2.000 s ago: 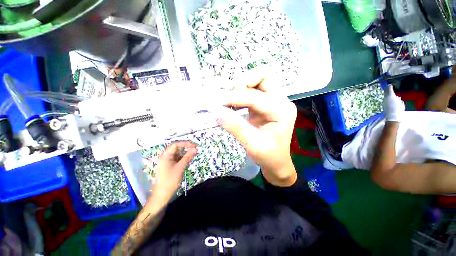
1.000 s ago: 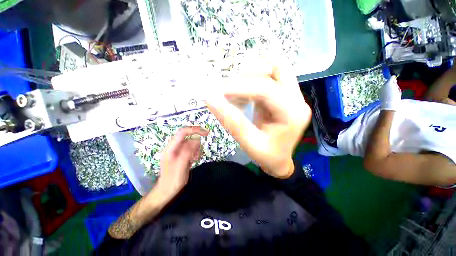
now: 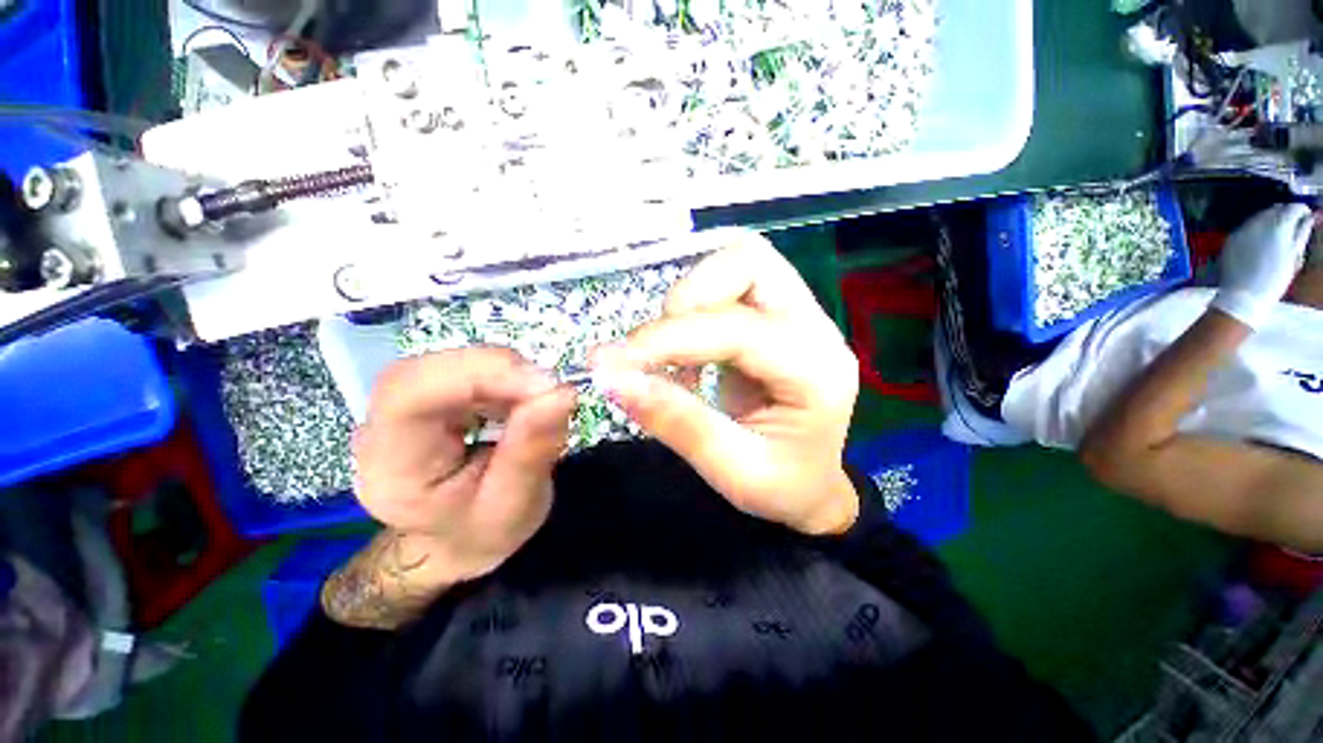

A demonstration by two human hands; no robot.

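Observation:
My left hand [image 3: 457,450] and my right hand [image 3: 755,385] meet above the near parts tray [image 3: 356,363]. Between their fingertips is a small workpiece [image 3: 578,375], thin and mostly hidden by the fingers. Another small light piece shows inside my left hand's curled fingers. The near tray holds many white and green parts [image 3: 508,322]. The pale metal machine [image 3: 537,174] lies just beyond both hands, overexposed, with a spring rod [image 3: 290,192] at its left. Neither hand touches it.
A large white tray [image 3: 1001,87] of parts stands beyond the machine. Blue bins [image 3: 66,414] are at the left, one full of parts. At the right, a person with a white glove [image 3: 1265,261] sits near a blue bin of parts [image 3: 1103,254]. Red stools stand on the green floor.
My right hand has left the machine and come down to my left hand. My left hand has risen and closed its fingers. The machine sits higher in the view.

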